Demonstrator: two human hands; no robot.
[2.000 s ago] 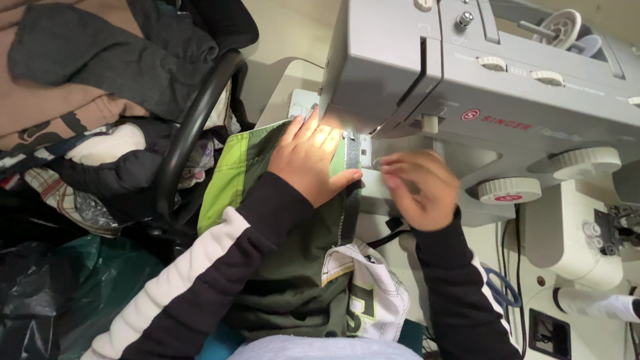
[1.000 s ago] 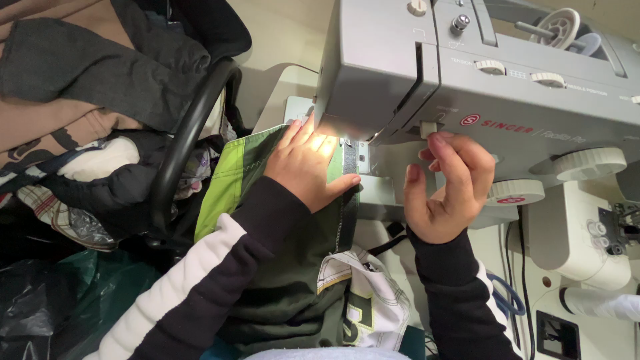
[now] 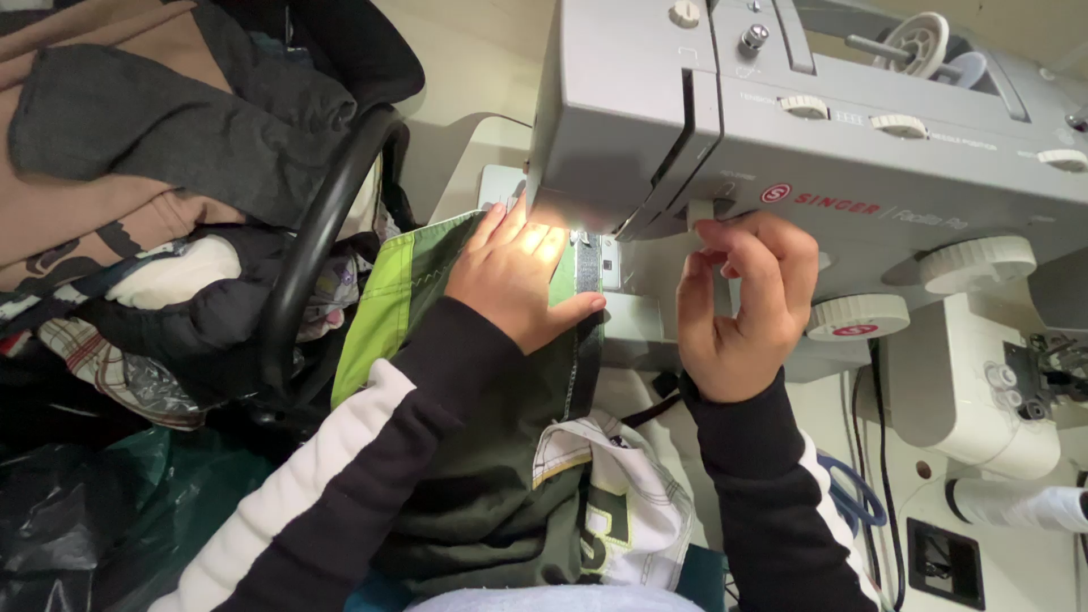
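My left hand (image 3: 518, 276) lies flat with its fingers spread on a green and dark garment (image 3: 476, 442), just left of the presser foot of a grey Singer sewing machine (image 3: 629, 110). A dark strip (image 3: 588, 272) with light stitching runs along the garment's right edge, under the foot. The machine's lamp lights my fingertips. My right hand (image 3: 748, 297) is raised, its bent fingertips at the small white reverse lever (image 3: 701, 214) on the machine's front. A white printed part (image 3: 637, 510) of the garment is folded over near my body.
Piled clothes (image 3: 170, 127) and a black curved handle (image 3: 327, 246) are at the left, above dark plastic bags (image 3: 170, 484). To the right stand a white overlock machine (image 3: 977, 391), blue-handled scissors (image 3: 854, 493) and a white thread cone (image 3: 1020, 507). Black cables hang between the machines.
My right hand has gone from beside the presser foot up to the reverse lever. My left hand has stayed on the garment in nearly the same place.
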